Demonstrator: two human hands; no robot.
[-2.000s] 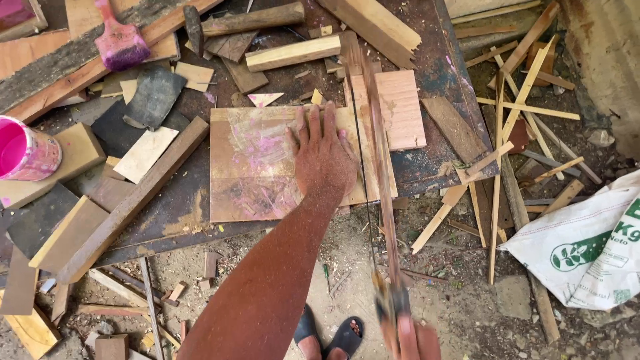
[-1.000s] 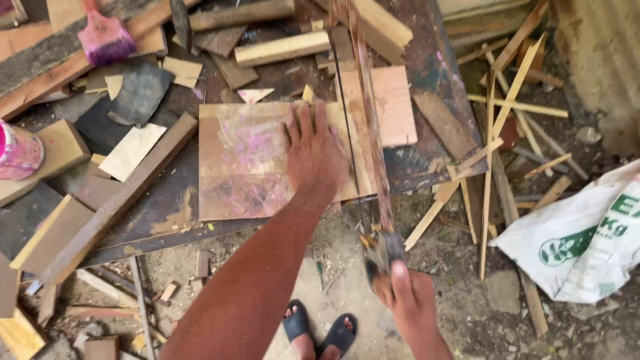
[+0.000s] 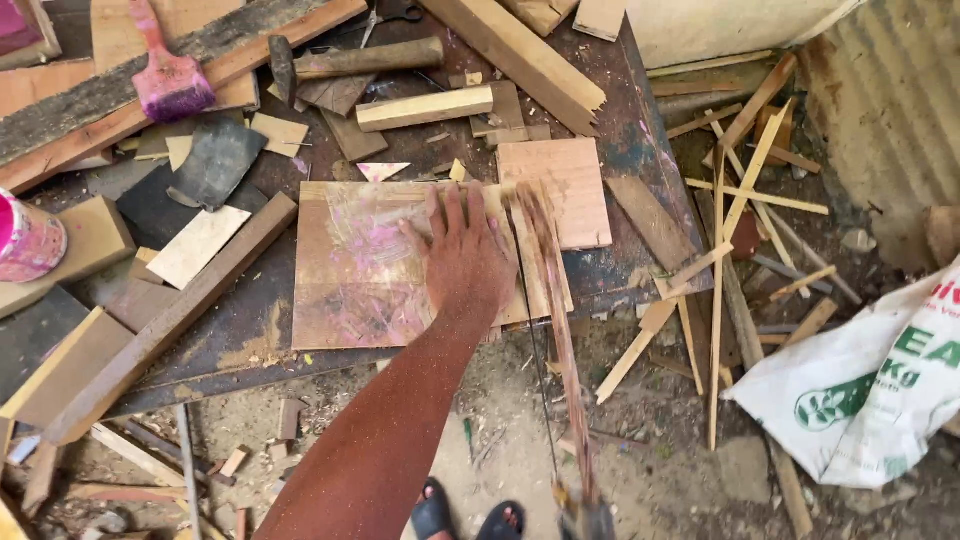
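My left hand (image 3: 469,262) lies flat on a thin wooden board (image 3: 352,300) smeared with pink, its fingers slightly spread, pressing near the board's right part. Just right of the fingers, a saw with a thin blade (image 3: 534,352) and a reddish-brown wooden frame bar (image 3: 564,337) crosses the board and reaches down past the table edge. The saw's lower end is blurred at the bottom of the view, and my right hand is not visible. A pinkish square wooden piece (image 3: 562,195) lies beyond and to the right of the blade, partly under the board's corner.
Wood offcuts, a hammer (image 3: 360,60), a pink-stained paintbrush (image 3: 169,82) and a paint pot (image 3: 30,238) surround the board on the dark table (image 3: 247,315). Wood strips (image 3: 718,300) litter the ground at right, beside a white sack (image 3: 832,412). Scissors (image 3: 386,19) lie at the table's far side.
The saw has moved down toward the bottom of the view. My right hand, seen on its handle in both earlier frames, is out of view. My left hand stays on the board.
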